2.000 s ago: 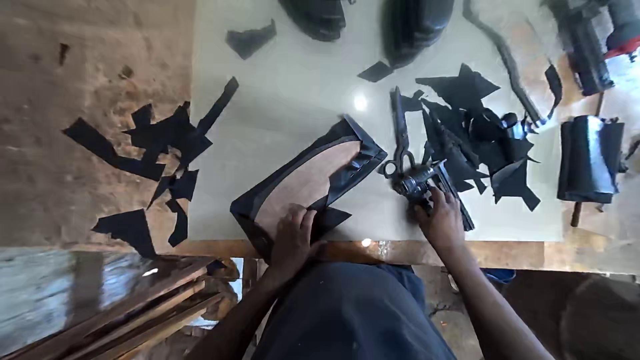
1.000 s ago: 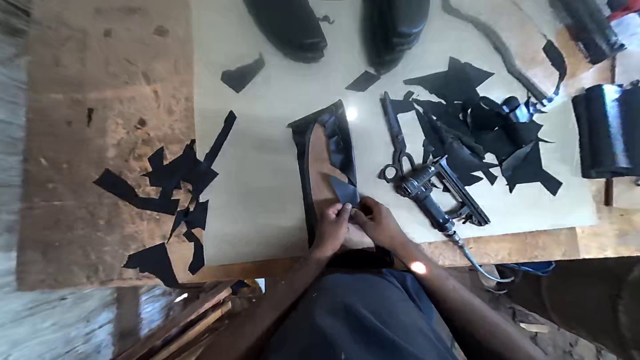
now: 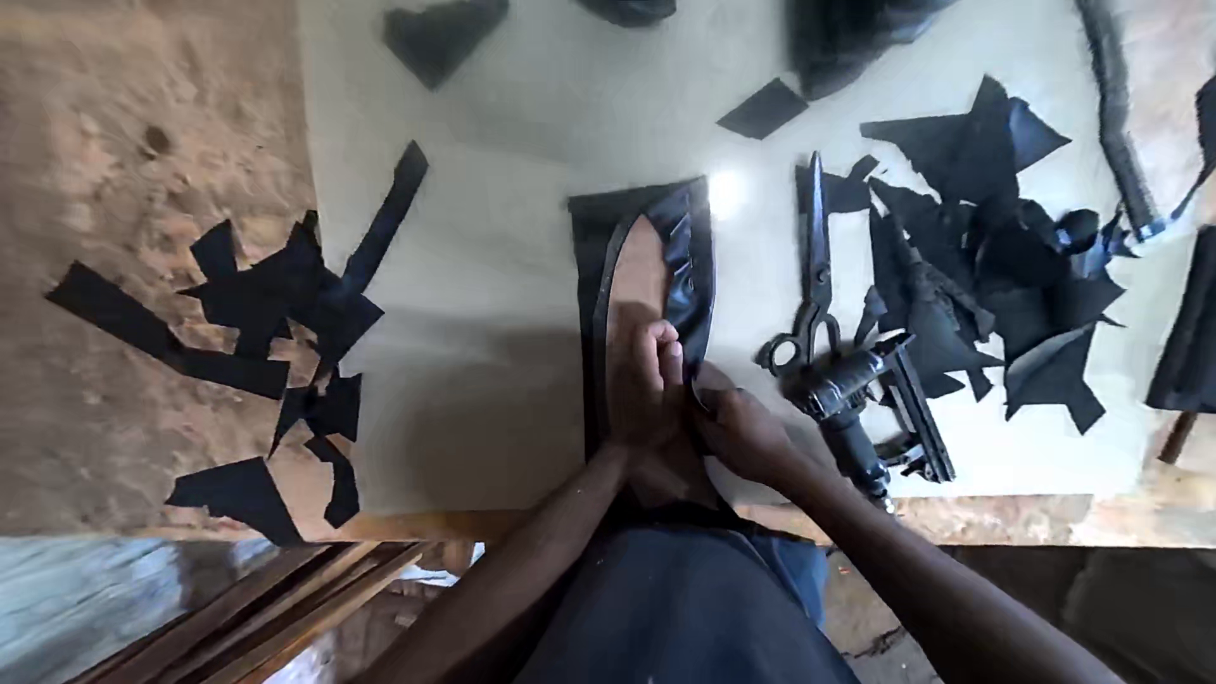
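A brown sole-shaped board (image 3: 638, 275) lies on a piece of black leather (image 3: 597, 214) at the table's front edge, its pointed end away from me. On the board rests my left hand (image 3: 655, 389), fingers curled, near the folded right side of the leather. My right hand (image 3: 741, 423) pinches the black leather at that right edge, low down. To the right lie dark metal scissors (image 3: 819, 275), points away from me, and a pneumatic staple gun (image 3: 855, 408) touching their handles. The undersides of both hands' fingertips are partly hidden.
Black leather scraps lie in a heap at the right (image 3: 988, 256) and in another at the left (image 3: 275, 294). Dark rounded objects (image 3: 850, 38) stand at the far edge of view. A black roll (image 3: 1192, 332) lies far right. Wooden strips (image 3: 247, 608) are below the table at left.
My right hand has left the staple gun, which it held two seconds ago. The board and leather have turned from slanting to nearly straight away from me. The view has moved closer.
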